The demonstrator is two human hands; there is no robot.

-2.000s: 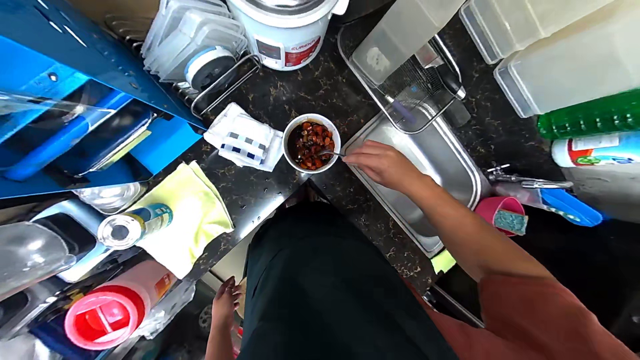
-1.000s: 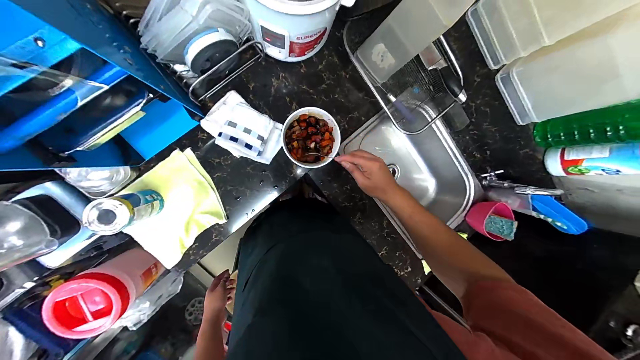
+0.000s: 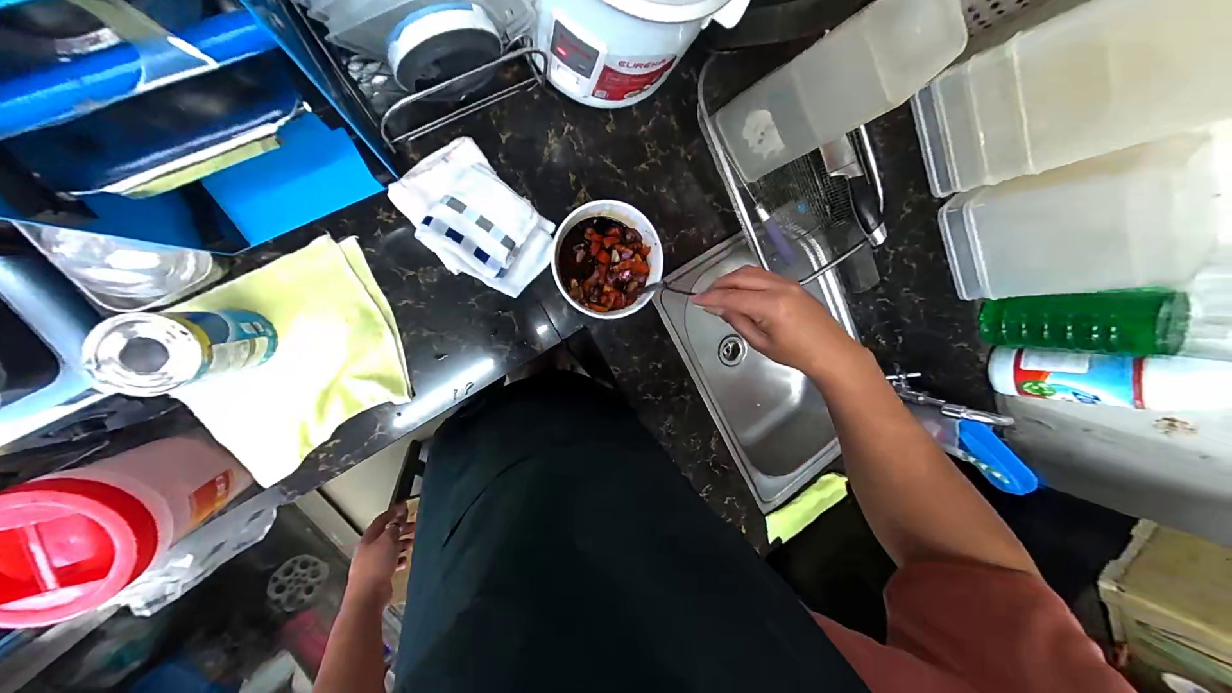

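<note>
A white bowl [image 3: 657, 252] of chopped red and dark food [image 3: 611, 265] in dark liquid stands on the dark marbled countertop. My right hand [image 3: 765, 313] pinches the handle of a metal spoon [image 3: 679, 290], whose head end lies in the bowl by its right rim. Left of the bowl is a folded white cloth [image 3: 472, 217] with a checked pattern. My left hand [image 3: 385, 544] hangs low beside my dark trousers, near the cabinet; its fingers are partly hidden, so I cannot tell whether it holds anything.
The steel sink [image 3: 780, 414] lies to the right, with a wire rack [image 3: 717, 144] and a faucet [image 3: 953, 409] about it. A rice cooker [image 3: 616, 43] is behind the bowl. A can [image 3: 144, 354] stands on a yellow cloth [image 3: 318, 366]. Plastic containers [image 3: 1068, 231] line the right.
The spoon handle shows more between the bowl and my right hand, which sits a little farther from the rim. A pink cup seen earlier by the faucet is no longer visible there.
</note>
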